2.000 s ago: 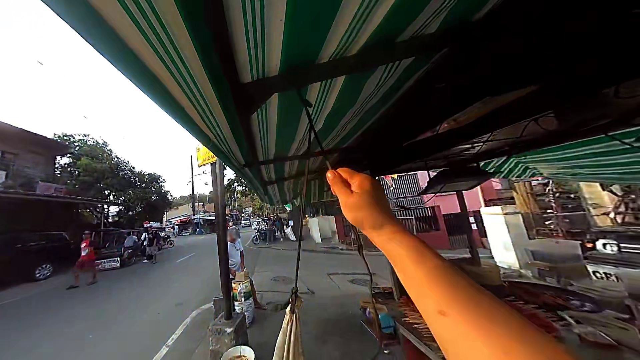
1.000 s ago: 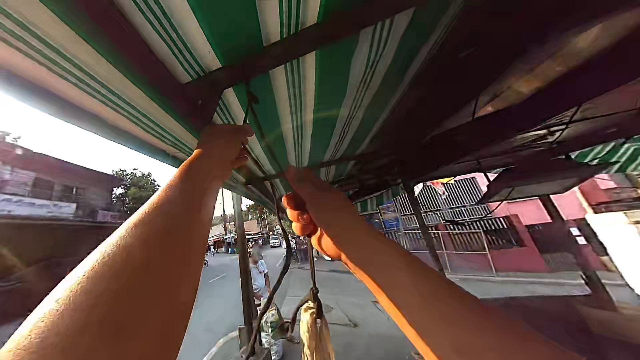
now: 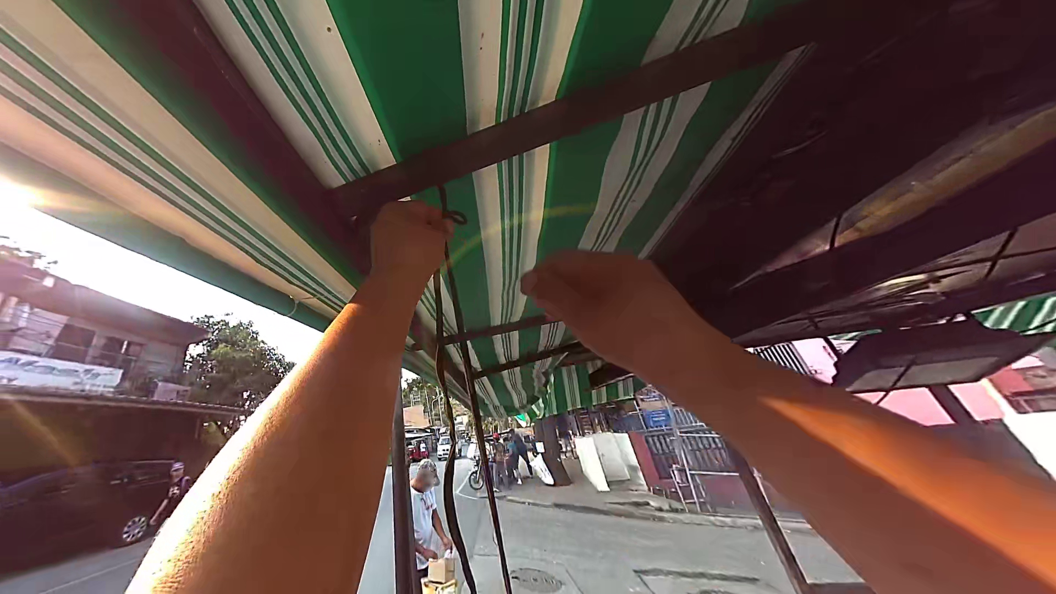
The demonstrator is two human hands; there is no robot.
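My left hand is raised to a dark cord looped over a metal crossbar beneath a green-and-white striped awning. Its fingers are closed at the cord, just beside a small loop or knot below the bar. To the right, my right hand is raised with bent fingers, apart from the cord; whether it holds anything cannot be made out. Two dark strands hang from the left hand down past the bottom edge of the view, where their ends are out of sight.
A dark upright post stands left of the strands. Behind it a person in a white shirt stands by a box. A dark lamp-like fixture hangs at the right. A dark vehicle is across the street.
The left hand, away from the cord's top in the first frame, now grips near the crossbar. My right hand, on the cord earlier, is now off it to the right.
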